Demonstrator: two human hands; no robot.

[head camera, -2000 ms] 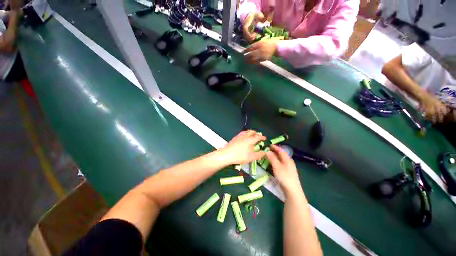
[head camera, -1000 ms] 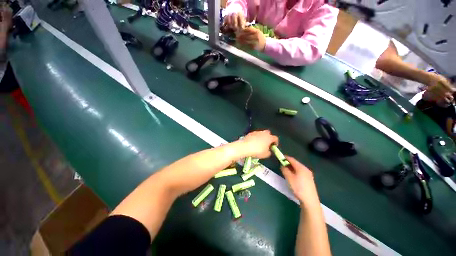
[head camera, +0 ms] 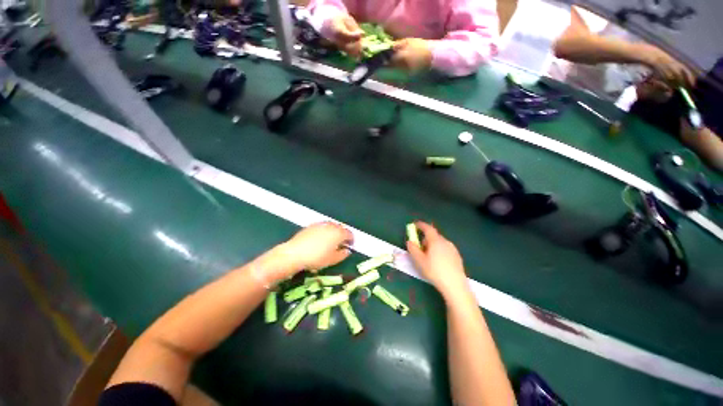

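Note:
Several light-green battery cells [head camera: 329, 302] lie in a loose pile on the green bench in front of me, with thin red wires among them. My right hand [head camera: 436, 260] holds one battery cell [head camera: 413, 235] upright between the fingers, right of the pile, over the white strip. My left hand [head camera: 317, 245] is at the pile's upper left with its fingers bent together. A small dark bit shows at its fingertips; I cannot tell whether it is held.
An open dark housing [head camera: 519, 204] with a wired white disc lies beyond my right hand, near a single cell [head camera: 440, 161]. More dark housings [head camera: 662, 246] lie right. A dark part [head camera: 537, 390] is at the bottom edge. A pink-sleeved person [head camera: 412, 52] works opposite.
My hands have moved apart; the cell between them is now in my right hand only. The pile is rearranged. The wired housing beyond my left hand has gone; the pink-sleeved person now holds a dark part.

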